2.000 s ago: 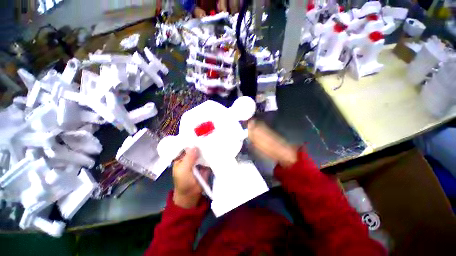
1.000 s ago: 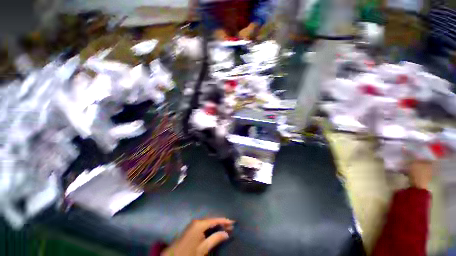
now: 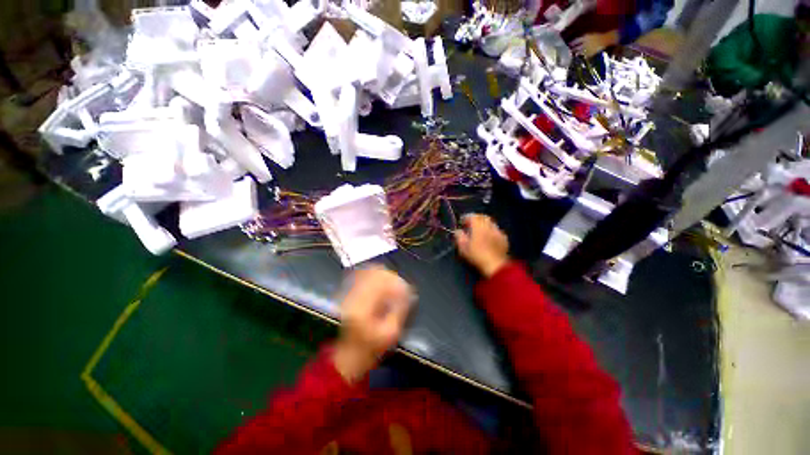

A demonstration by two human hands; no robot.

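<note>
A white housing lies on the black mat with its ribbed open side up. It lies against a bundle of thin red, yellow and dark wire leads. My left hand is blurred just below the housing, over the bench's front edge; its fingers look curled and what it holds cannot be seen. My right hand is at the right side of the wire bundle. Its fingertips are bent down beside a thin lead; whether they grip it is unclear.
A large heap of white housings and arms fills the left. White bodies with red parts are stacked behind. A dark power driver hangs over a pale box at right. More white units lie far right. Another person's hand shows at the back.
The white figure body has left my hands. My right hand has moved from the units at far right to the wire bundle. My left hand is beside the housing. The view has turned left.
</note>
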